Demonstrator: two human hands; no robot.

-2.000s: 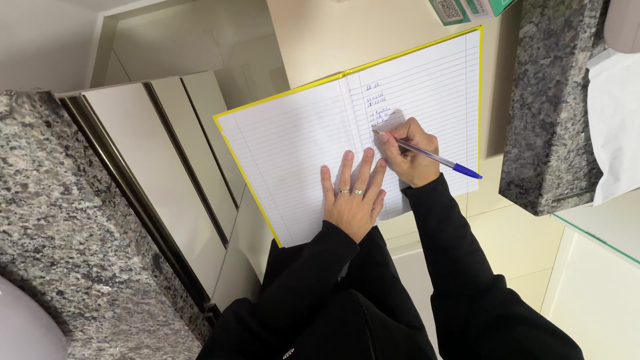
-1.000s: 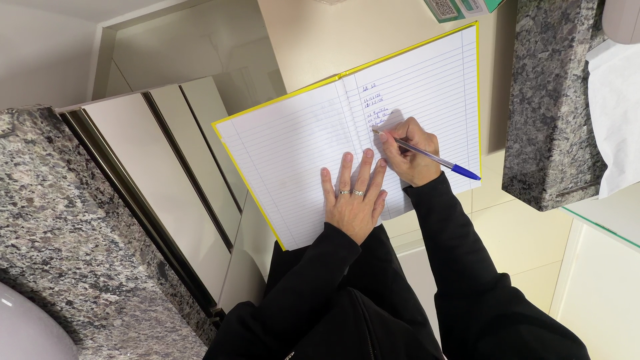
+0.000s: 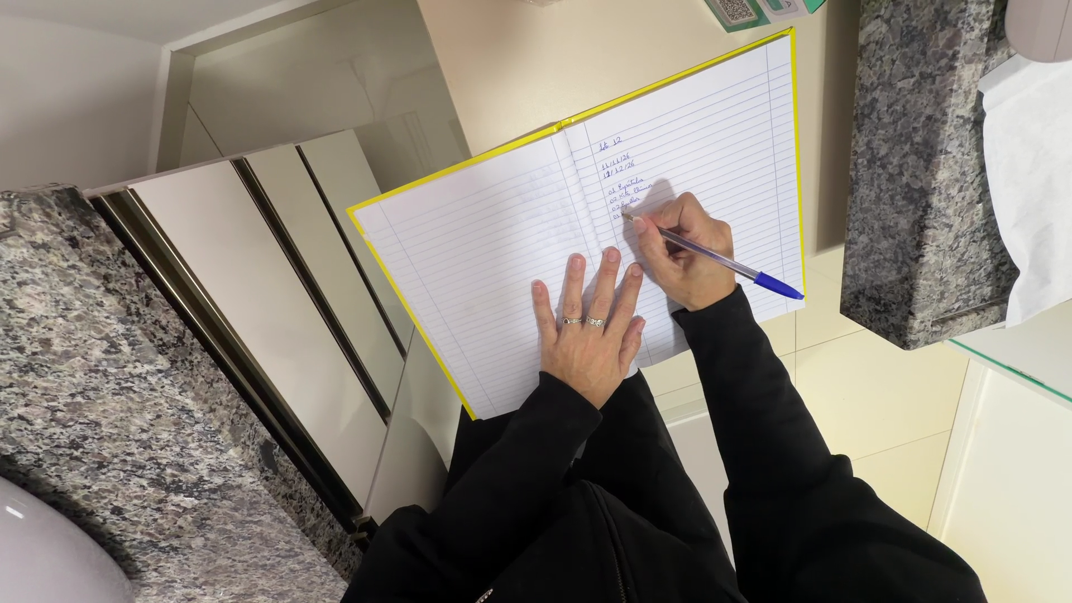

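Observation:
An open lined notebook (image 3: 469, 243) with a yellow cover lies in front of me, its left page blank. The right page bears a few short lines of blue handwriting near the fold. My right hand (image 3: 688, 251) grips a clear ballpoint pen (image 3: 712, 255) with a blue cap on its back end; the tip is at the lowest written line. My left hand (image 3: 590, 331), with two rings, rests flat with fingers spread across the lower middle of the notebook, by the fold.
Speckled granite counters stand at left (image 3: 109, 360) and right (image 3: 913, 167). White cloth or paper (image 3: 1034, 184) hangs over the right one, above a glass edge (image 3: 1013, 368). A green and white box (image 3: 758, 10) is at the top. Cabinet fronts (image 3: 243, 293) flank the left counter.
A little more writing shows at the lowest line on the right page. The right hand has moved only slightly with the pen; the left hand has stayed on the notebook.

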